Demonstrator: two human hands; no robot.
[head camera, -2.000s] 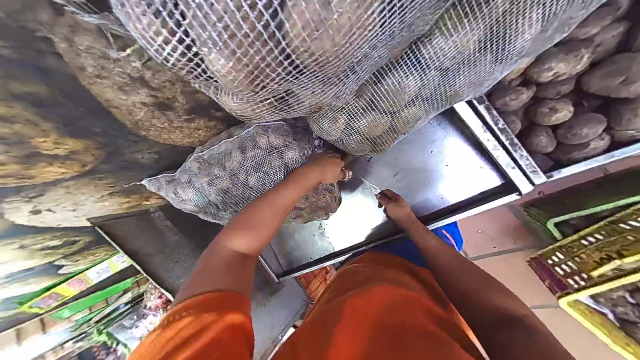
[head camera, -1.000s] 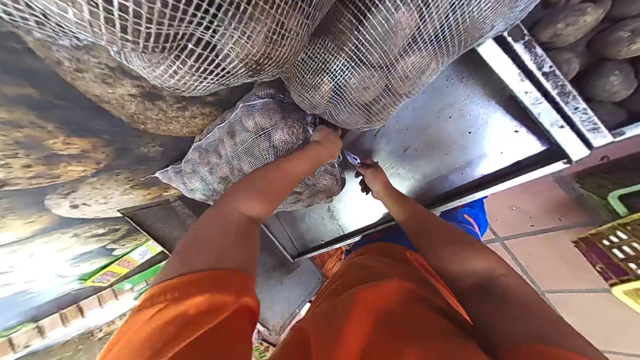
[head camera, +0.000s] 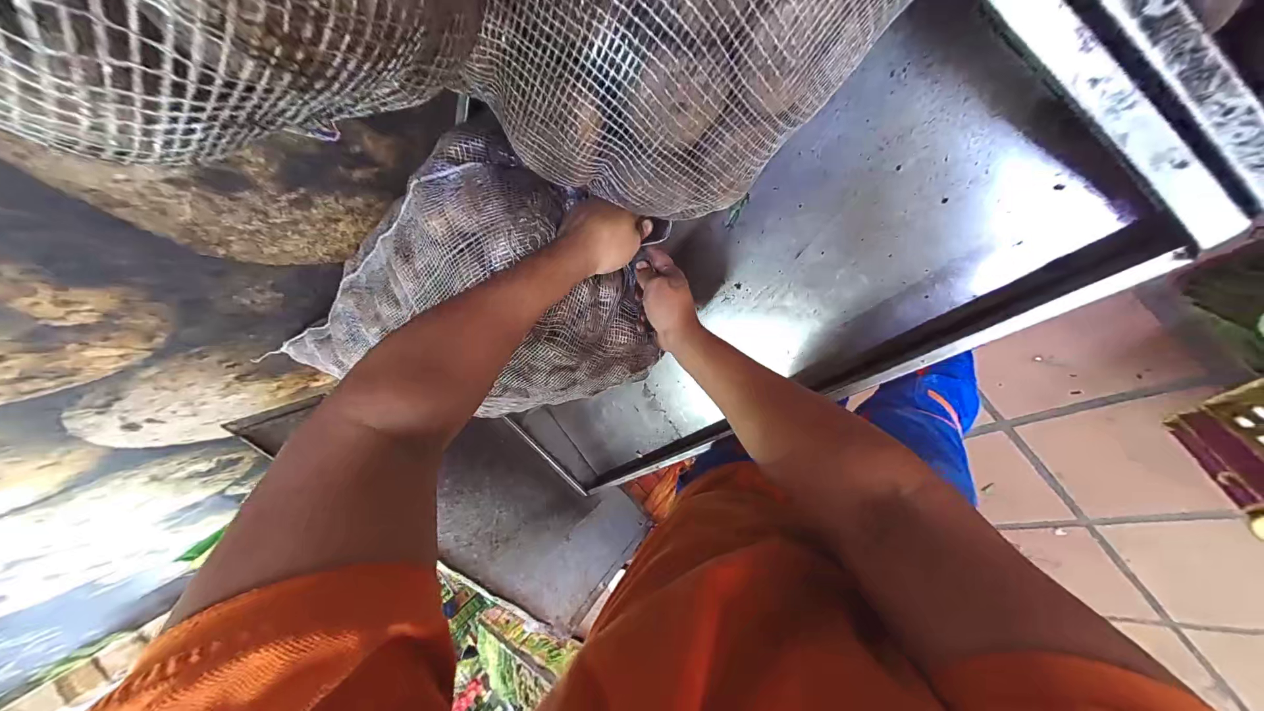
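A mesh sack of brown root vegetables or tubers (head camera: 464, 227) lies on a metal counter. My left hand (head camera: 604, 237) is closed on the gathered mesh at the sack's right end. Close below and to its right, my right hand (head camera: 669, 296) touches the same end with bent fingers; whether it holds something there is hidden. A small dark loop, perhaps part of a tool, shows between the hands, too small to name. A larger full mesh sack (head camera: 671, 89) rests just above my hands.
Another full mesh sack (head camera: 227, 59) fills the upper left. The metal counter tray (head camera: 889, 197) has a raised rim on the right and near sides. A tiled floor (head camera: 1116, 444) lies beyond it, with a dark red crate (head camera: 1224, 434) at the right edge.
My right hand has moved left to the sack's end, beside my left hand; earlier it was apart, with a thin shiny object at its fingers. The view has come closer.
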